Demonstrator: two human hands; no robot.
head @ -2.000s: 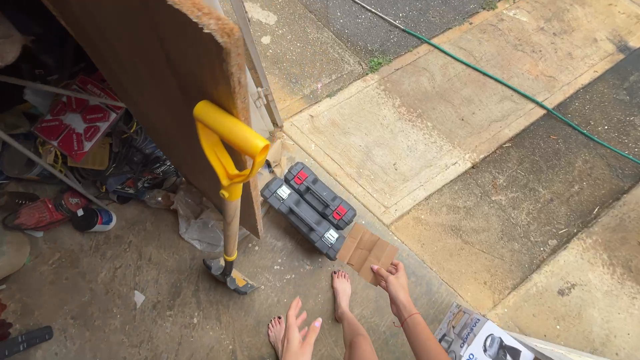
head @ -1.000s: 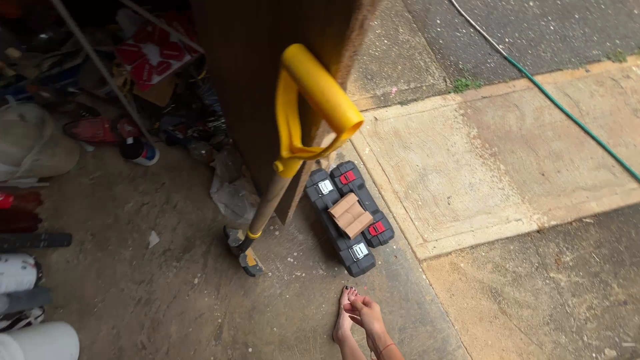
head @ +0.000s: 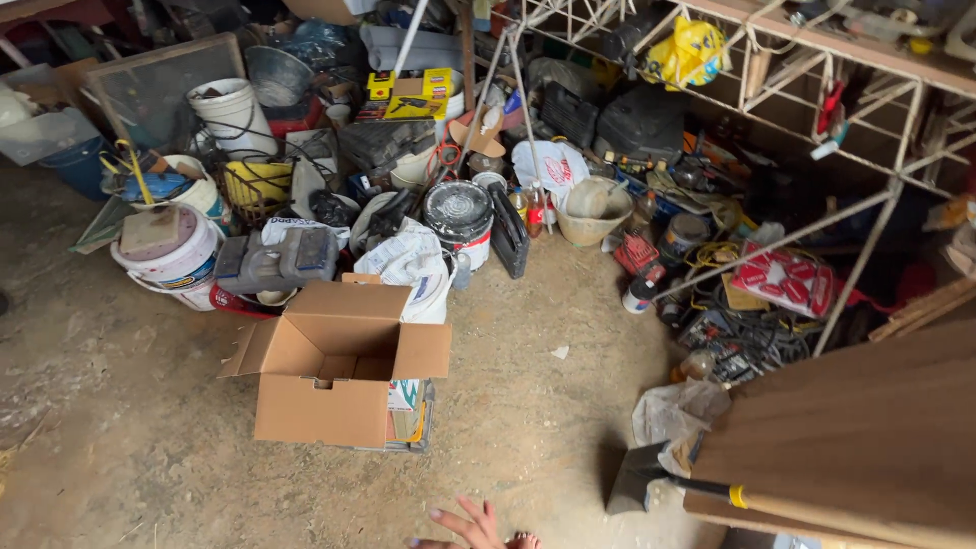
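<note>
My left hand [head: 465, 526] shows at the bottom edge, palm cut off, its fingers spread and nothing seen in them. A bare foot [head: 524, 540] is just right of it. Up and to the left, apart from the hand, an open cardboard box [head: 324, 408] stands with its flaps folded out; it looks mostly hollow inside. Under and behind its right side are a grey crate edge [head: 428, 415] and some packets. My right hand is out of view. A shovel [head: 639, 476] with a wooden shaft leans at the lower right, by a wooden board [head: 846, 419].
Paint buckets [head: 174, 248], a grey plastic case [head: 276, 259], a black case [head: 509, 232] and a lidded tub [head: 457, 213] line the clutter behind the box. A white metal frame [head: 869, 221] crosses the upper right. A crumpled plastic bag [head: 675, 415] lies by the shovel blade.
The cardboard piece was in my right hand, then lay on the black and red cases outside. The view has swung far left into the cluttered room; my right hand has left it.
</note>
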